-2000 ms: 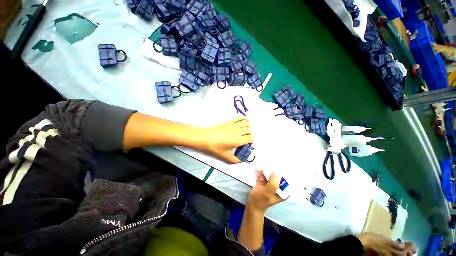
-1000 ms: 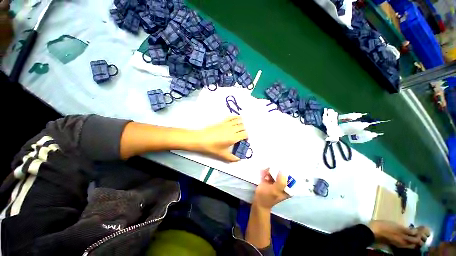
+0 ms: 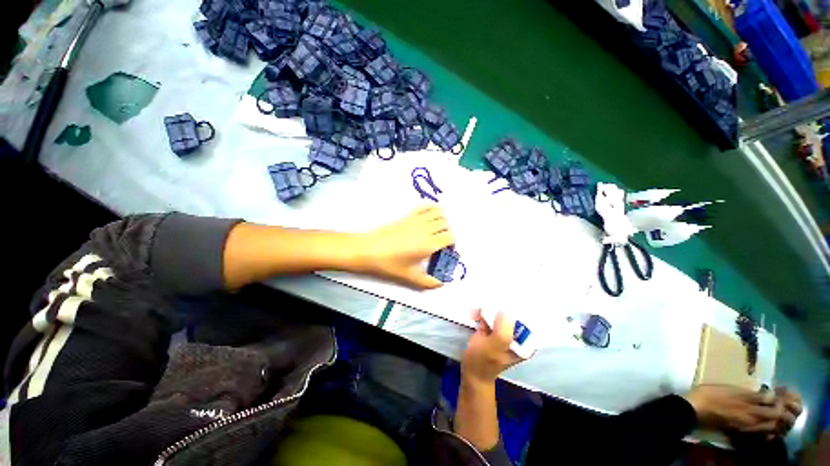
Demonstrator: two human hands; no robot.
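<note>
My left hand point(image 3: 409, 248) lies on the white sheet point(image 3: 519, 232) and holds a small checked miniature bag point(image 3: 444, 264) by its body. The bag's dark loop points right. My right hand point(image 3: 490, 344), near the bench's front edge, holds a white glue bottle point(image 3: 520, 335) with a blue label. Its tip is hard to see against the white sheet. A loose dark handle loop point(image 3: 424, 184) lies on the sheet above my left hand. A large pile of checked bags point(image 3: 350, 91) lies at the upper left, and a smaller pile point(image 3: 537, 177) at the upper middle.
Black-handled scissors point(image 3: 624, 266) and spare glue bottles point(image 3: 667, 224) lie at right. A hammer point(image 3: 53, 100) lies at far left. A green belt point(image 3: 510, 86) runs behind the bench. Another person's hands point(image 3: 746, 410) are by a tan board point(image 3: 728, 357). A long tray of bags point(image 3: 687, 68) stands beyond.
The view has shifted slightly. Both hands keep nearly the same places, with the bag still under the left fingers and the bottle still in the right hand.
</note>
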